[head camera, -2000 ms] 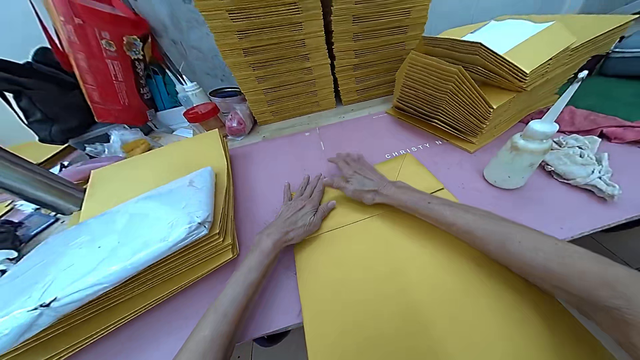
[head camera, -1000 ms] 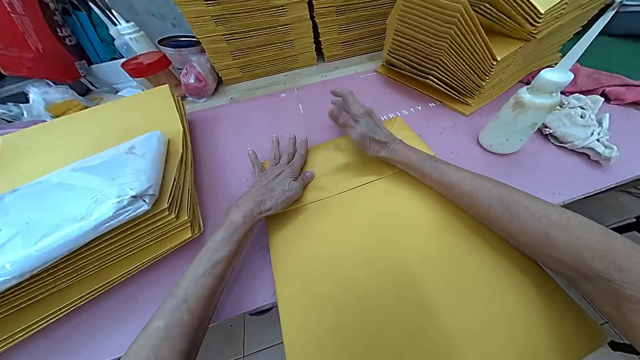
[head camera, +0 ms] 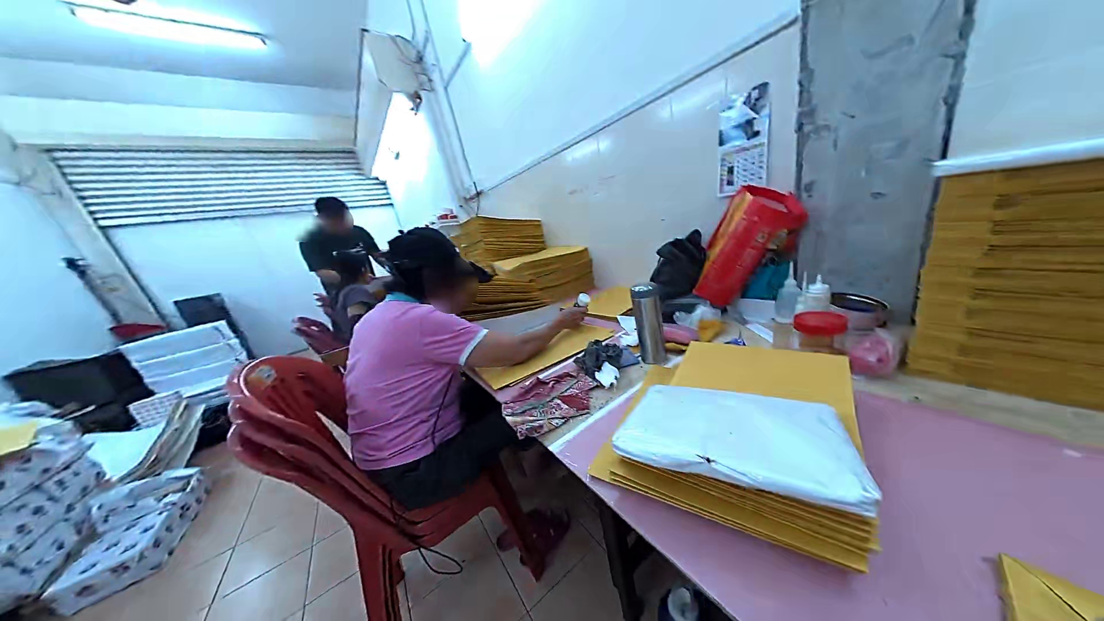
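Observation:
Neither my left hand nor my right hand shows in the head view. On the pink tabletop (head camera: 949, 483) lies a stack of yellow paper envelopes (head camera: 759, 366), and a white plastic-wrapped packet (head camera: 746, 444) rests on top of it. Only a corner of another yellow envelope (head camera: 1048, 591) shows at the lower right edge. Behind the stack stand a jar with a red lid (head camera: 819, 328), squeeze bottles (head camera: 788, 297) and a steel flask (head camera: 648, 323).
A co-worker (head camera: 414, 371) in a pink shirt sits on stacked red plastic chairs (head camera: 345, 483) at the left, over a yellow sheet (head camera: 552, 354). More people are behind. Tall envelope stacks (head camera: 1009, 285) stand at the right wall. Wrapped bundles (head camera: 129, 526) lie on the tiled floor.
The view has swung far to the left. Both hands, earlier on the yellow envelope, are out of view, and most of that envelope is too.

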